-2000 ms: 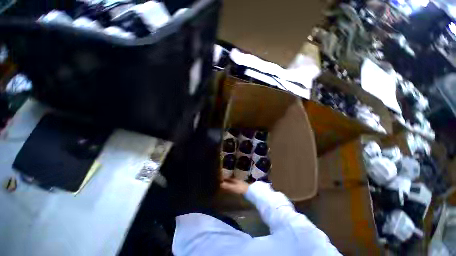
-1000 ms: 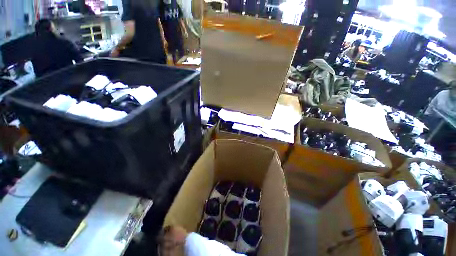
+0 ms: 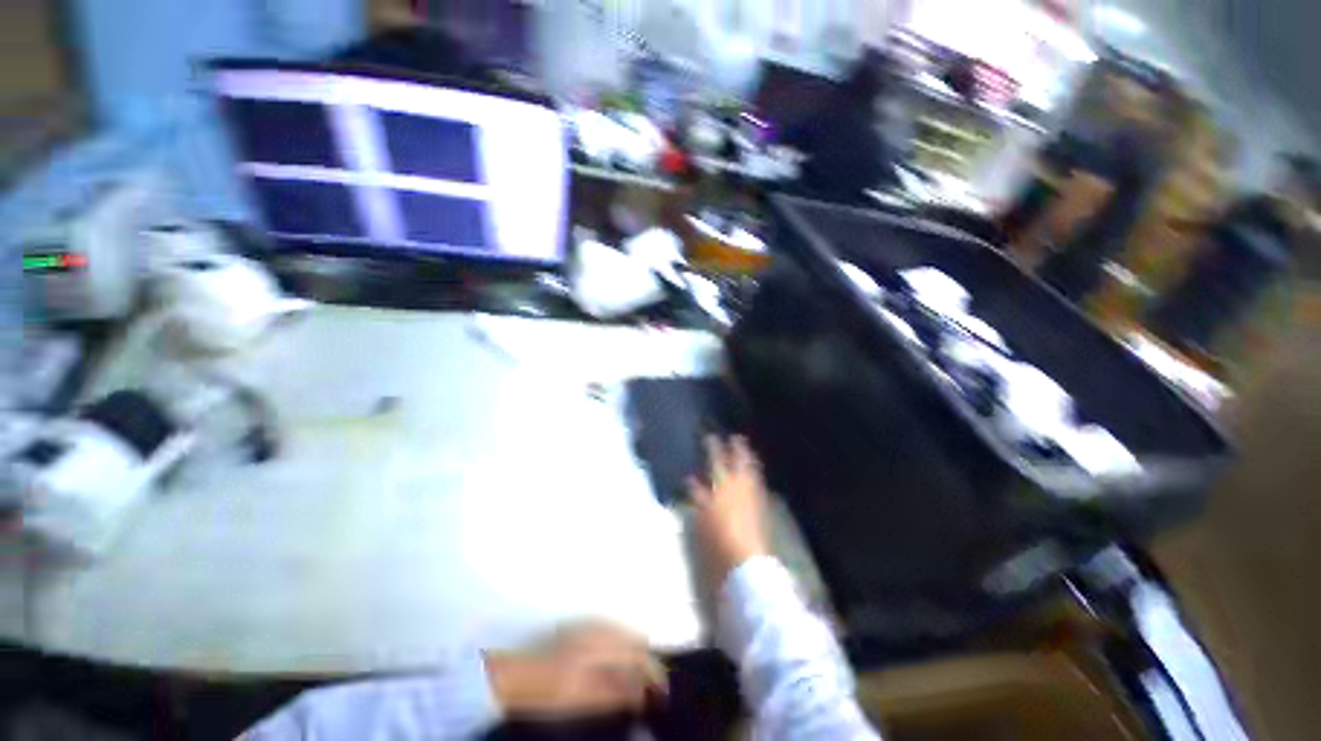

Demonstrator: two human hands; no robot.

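The picture is blurred by motion. My right hand (image 3: 732,500) lies at the near edge of the black mouse pad (image 3: 674,427), fingers apart, with nothing seen in it; whether a mouse is under it cannot be told. My left hand (image 3: 580,673) is low in the middle, at the bench's front edge, strongly smeared; its fingers and anything in them cannot be made out. White-and-black camera units (image 3: 87,478) sit on the left of the white bench top (image 3: 435,507).
A monitor (image 3: 399,174) with four dark panes stands at the back. A pale box (image 3: 87,261) with red and green digits is at far left. A black crate (image 3: 898,492) of white-and-black cameras stands right of the bench. People (image 3: 1087,174) are at upper right.
The view has swung left from the open carton to the bench and monitor. One hand was at the carton's edge; now my right hand is at the mouse pad and my left hand shows too.
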